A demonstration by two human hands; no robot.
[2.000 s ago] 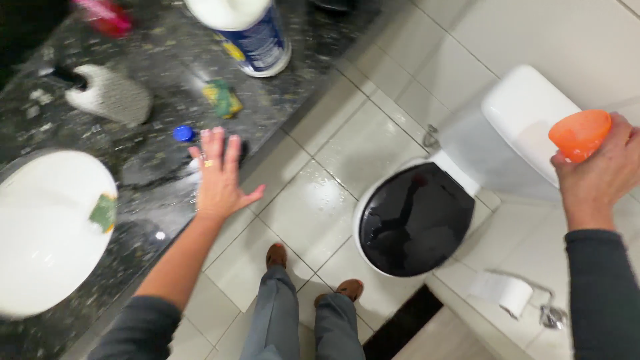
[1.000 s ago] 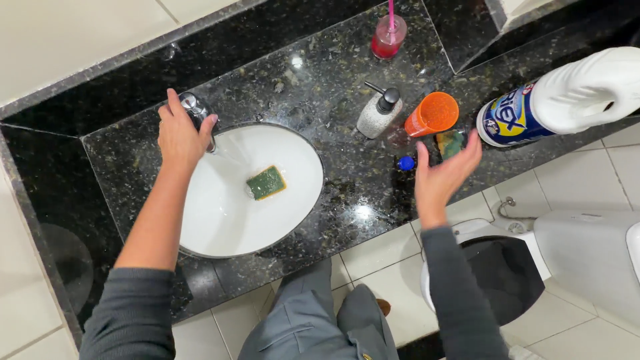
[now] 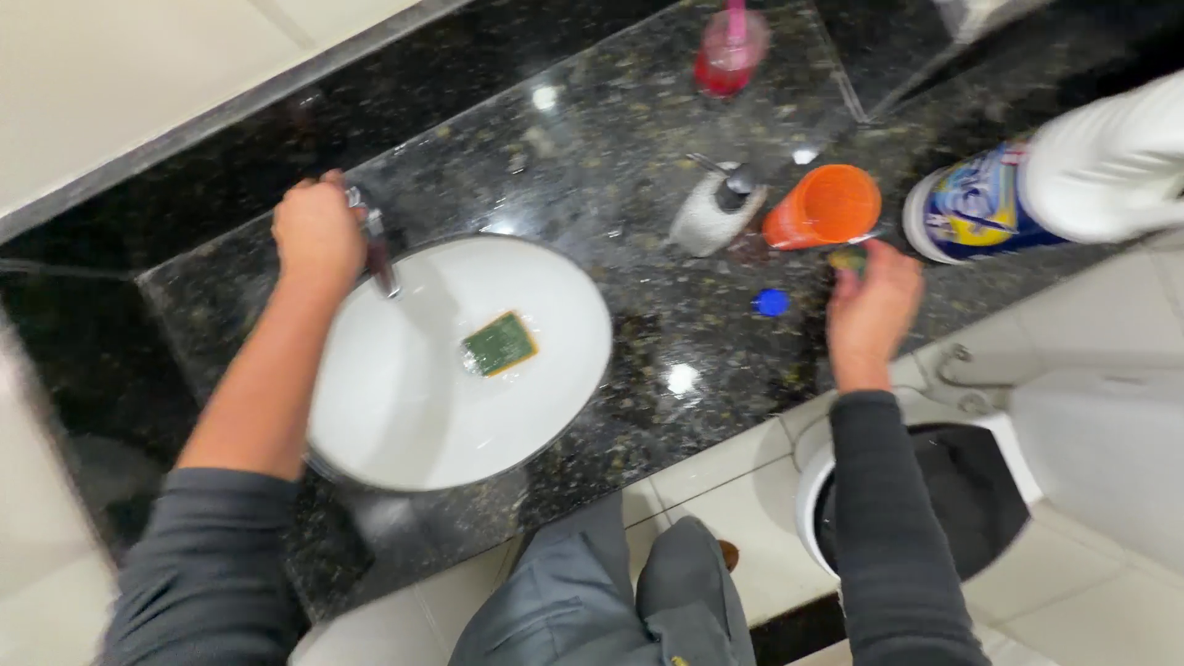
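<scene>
My left hand point(image 3: 319, 231) is closed around the handle of the chrome faucet point(image 3: 381, 259) at the basin's upper left. In the white oval basin point(image 3: 416, 425) lies a green and yellow scouring sponge point(image 3: 500, 345). My right hand point(image 3: 874, 310) pinches a second, small green and yellow sponge point(image 3: 847, 261) at the counter's front part. Just above it stands an orange plastic cup point(image 3: 823, 207), its mouth showing. A blue cap point(image 3: 770, 302) lies left of my right hand. The grey soap dispenser point(image 3: 714, 217) stands beside the cup.
A large white bottle with a blue label point(image 3: 985, 203) is at the right on the black granite counter point(image 3: 647, 370). A glass diffuser with pink liquid point(image 3: 731, 55) stands at the back. Below right is a toilet with a black lid point(image 3: 971, 499).
Two seconds ago my right hand held the orange cup over the toilet; now the cup stands on the counter. My left hand has moved to the faucet. My right hand has since taken the small sponge.
</scene>
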